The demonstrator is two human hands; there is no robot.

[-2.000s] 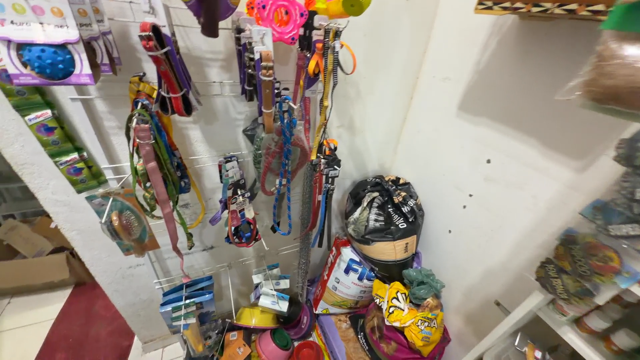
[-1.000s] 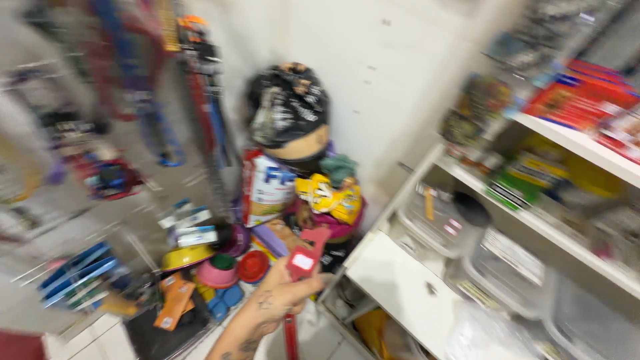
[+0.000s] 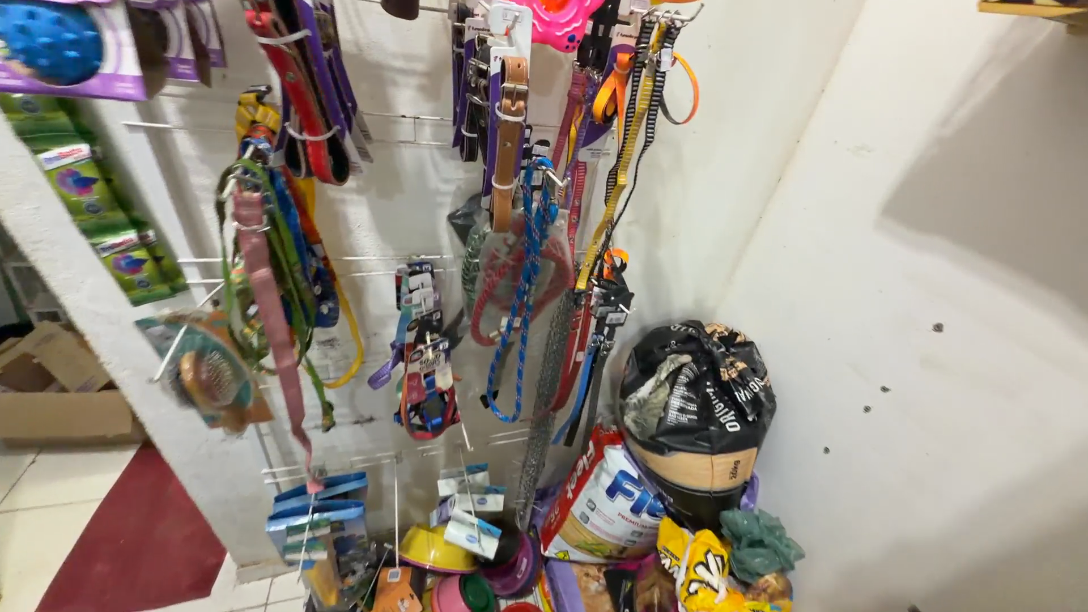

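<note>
Neither of my hands shows in the head view now. A wall rack in front of me holds a blue rope leash (image 3: 523, 297), a tan leather collar (image 3: 508, 144) and a red collar (image 3: 297, 102). At the left hangs a pink strap leash (image 3: 270, 314) among green and yellow ones. Small harnesses (image 3: 427, 382) hang lower in the middle. Yellow and black leashes (image 3: 625, 161) dangle from a hook at the upper right of the rack.
Below the rack are a yellow bowl (image 3: 438, 548), a pink bowl (image 3: 457, 593) and a purple bowl (image 3: 517, 571). A black bag (image 3: 693, 408) and a white and red bag (image 3: 603, 501) lean in the corner. A cardboard box (image 3: 72, 416) stands at the far left.
A hand holding a red object was at the lower middle one second ago and is out of view now. The view has swung left, away from the shelves.
</note>
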